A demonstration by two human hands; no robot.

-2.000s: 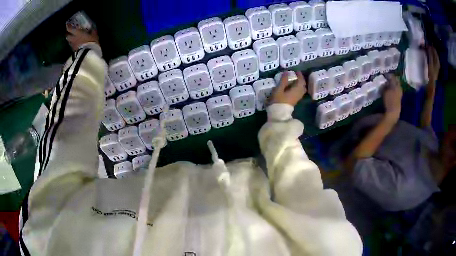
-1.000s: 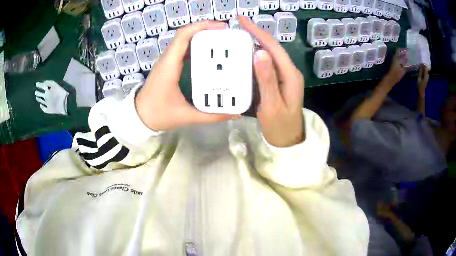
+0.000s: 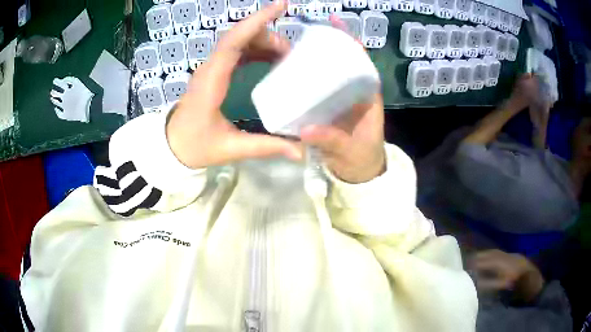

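Observation:
A white plug adapter (image 3: 311,81) is held up in front of my chest, tilted and blurred, with a smooth side towards me; its sockets and pins are not visible. My right hand (image 3: 355,139) grips it from the right and below, thumb at its lower edge. My left hand (image 3: 217,107) is curved around its left side with thumb and fingers apart and does not appear to grip it. Rows of white adapters (image 3: 199,47) stand socket face up behind my hands, partly hidden by them.
A white glove (image 3: 71,99) and pale sheets (image 3: 110,81) lie on the green bench (image 3: 58,133) at left, near crumpled clear material (image 3: 40,48). More adapter rows (image 3: 453,76) stand at right. Another person's arm (image 3: 505,111) reaches to the bench there.
The adapter has turned from socket face towards me to a tilted, smooth side. My left hand has opened away from it; my right hand still holds it. The bench view has shifted slightly.

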